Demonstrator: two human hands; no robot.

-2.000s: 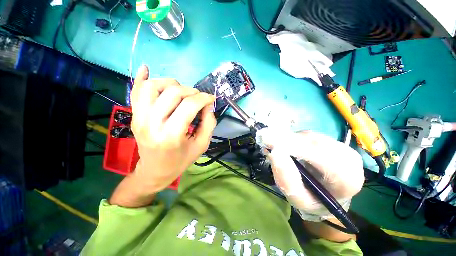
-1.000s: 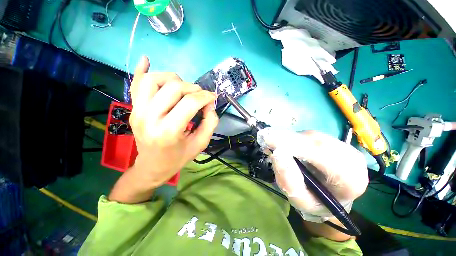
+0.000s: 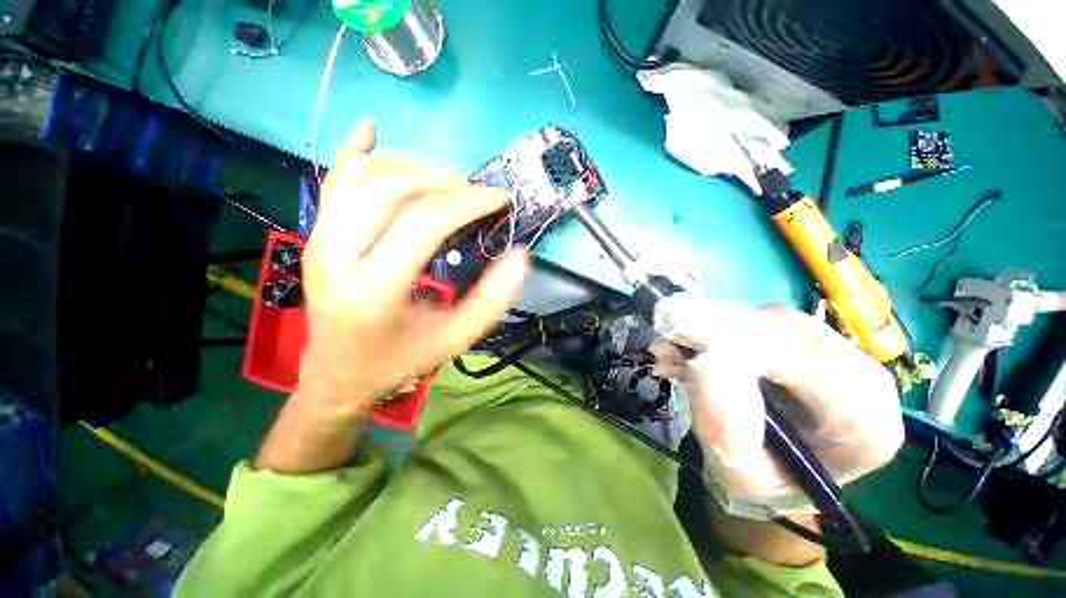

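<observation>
The black device unit (image 3: 556, 164) is at the bench edge, its open side up, showing the circuit board and thin red and white wires. My left hand (image 3: 403, 257) is bare, at the unit's lower left, thumb and index finger spread apart around the thin wires. It partly hides the unit. My right hand (image 3: 795, 403), in a whitish glove, holds the soldering iron (image 3: 607, 242) like a pen, its tip by the board's lower edge. A solder strand (image 3: 330, 88) runs from the solder spool (image 3: 406, 41) down behind my left hand.
The red parts tray (image 3: 274, 348) is at left, beside my lap. Black cables and a dark fan-like part (image 3: 643, 380) are below the unit. A white cloth (image 3: 713, 123), yellow-orange screwdriver (image 3: 844, 284), tweezers-like tool (image 3: 894, 182) and white-grey pistol-shaped tool (image 3: 976, 333) lie right, near the fume extractor (image 3: 748, 70).
My left thumb and index finger have parted from their pinch at the wires. My right hand and the iron have moved right, and the tip has shifted slightly up and right.
</observation>
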